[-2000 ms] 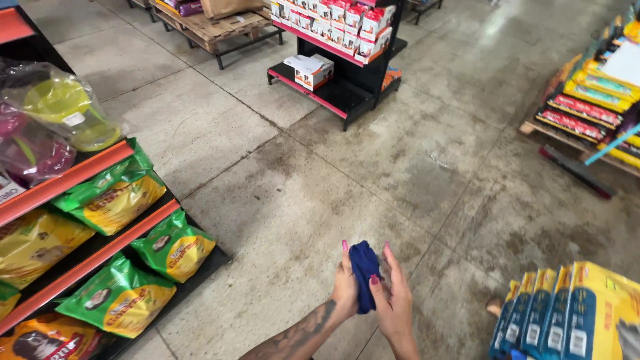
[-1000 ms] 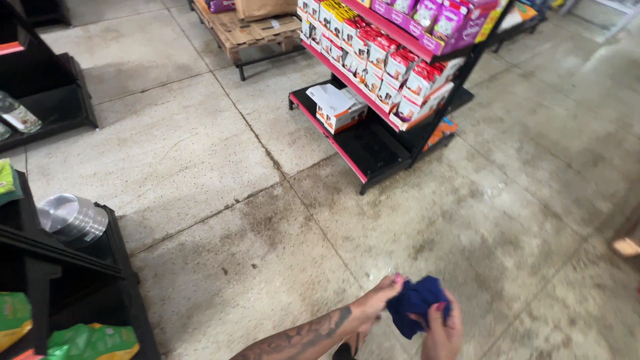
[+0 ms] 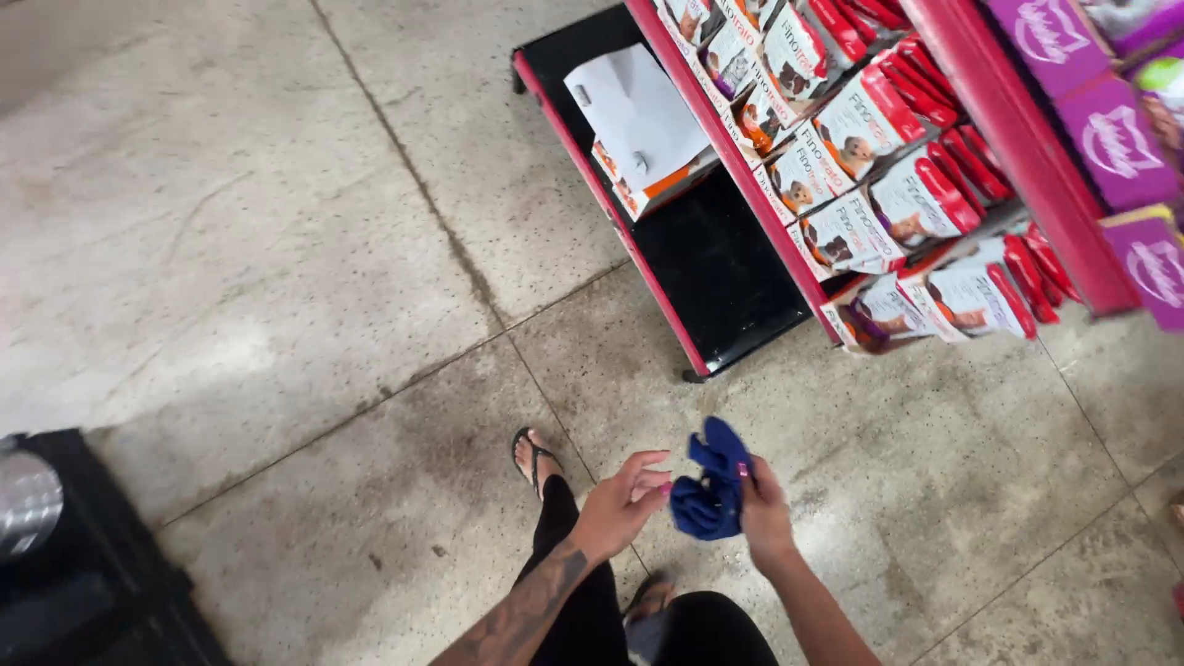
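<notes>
A crumpled dark blue cloth (image 3: 708, 504) hangs from my right hand (image 3: 766, 518), pinched between thumb and fingers at its right edge. Just left of the cloth is my left hand (image 3: 622, 507), fingers curled and apart; its fingertips come close to the cloth, and I see nothing held in them. Both hands are low in the view, in front of my legs and above the concrete floor. The cloth's exact shape is hidden by its folds.
A black shelf unit with red edges (image 3: 610, 208) stands ahead, bearing a box under white paper (image 3: 638, 116), pet food pouches (image 3: 851, 231) and purple boxes (image 3: 1124, 148). Black shelving (image 3: 92, 555) with a round metal item (image 3: 26, 499) is at lower left. My sandalled foot (image 3: 535, 458) is on the concrete floor.
My left hand has come off the blue cloth, which both hands held a second ago. The view has swung down and nearer to the red-edged shelf unit.
</notes>
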